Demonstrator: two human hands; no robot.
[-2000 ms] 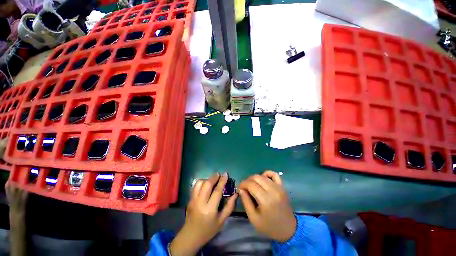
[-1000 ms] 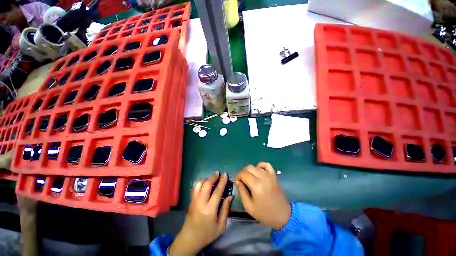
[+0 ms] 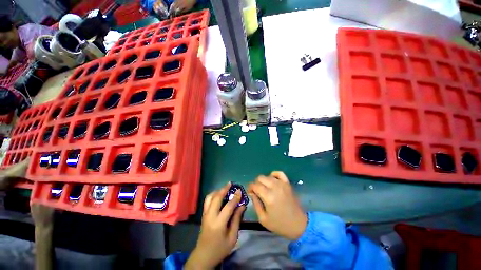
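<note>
A small dark watch body (image 3: 236,194) with a bright rim is held over the bench's front edge, near the bottom middle. My left hand (image 3: 217,221) grips it between the fingers and thumb. My right hand (image 3: 277,204) is at its right side, fingers curled, with the fingertips close to the watch's edge. Whether the right fingers hold a small part or touch the watch is too small to tell.
Stacked red trays (image 3: 118,138) with dark watches stand at left. Another red tray (image 3: 390,87) at right holds watches in its front row. Two bottles (image 3: 258,109) stand by a grey post (image 3: 232,45). White discs, a white paper piece (image 3: 311,140) and a binder clip (image 3: 310,63) lie around.
The view has shifted slightly, so the trays at left sit further right. The watch shows more of its face, with a bright glint, between my left fingers. My right hand stays beside it.
</note>
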